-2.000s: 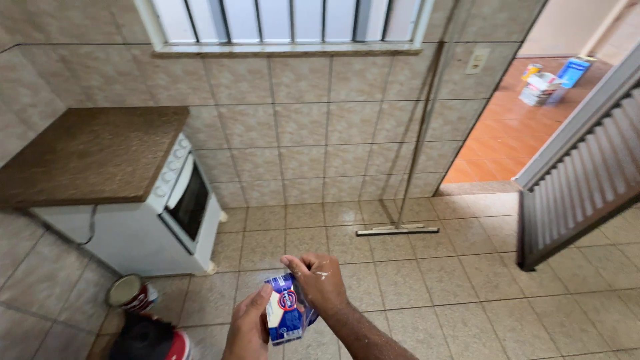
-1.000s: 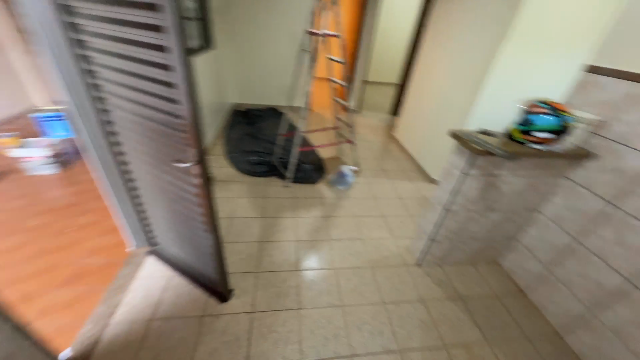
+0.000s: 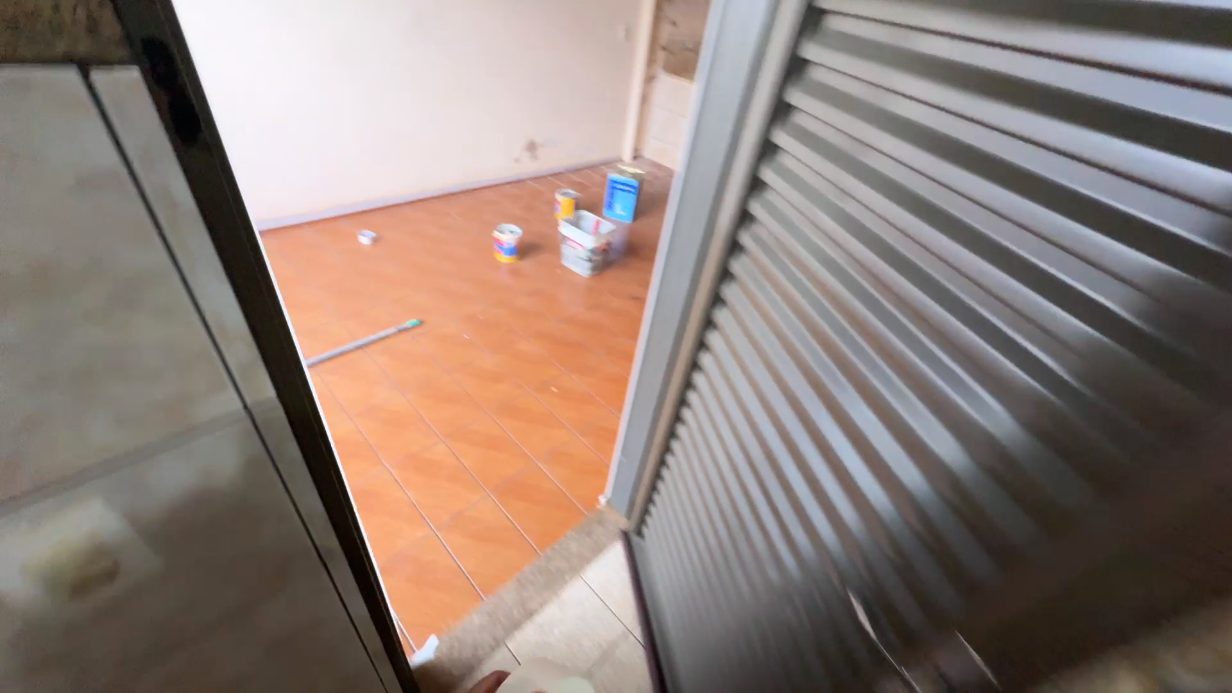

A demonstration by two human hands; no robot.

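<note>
At the bottom edge, a sliver of a finger, seemingly of my left hand point(image 3: 491, 682), shows beside a pale, whitish object point(image 3: 544, 678). Most of both is cut off, so the grip and the kind of object cannot be told. My right hand is out of view. Just beyond them lies the stone door sill point(image 3: 525, 587). The grey metal louvred door point(image 3: 866, 318) stands swung inward at the right, and the dark door frame point(image 3: 279, 337) runs down the left.
Past the doorway, an orange tiled floor point(image 3: 481, 385) holds a grey pole with a green end point(image 3: 371, 341), a white bucket point(image 3: 585, 245), a blue can point(image 3: 622, 197), yellow-labelled cans point(image 3: 507, 243) and a small white container point(image 3: 367, 237). A wall switch plate point(image 3: 77, 563) is blurred at left.
The view has swung from the stove, then the room with the ladder, to close by the doorway. Both hands held a blue carton two seconds ago; that carton is not recognisable now.
</note>
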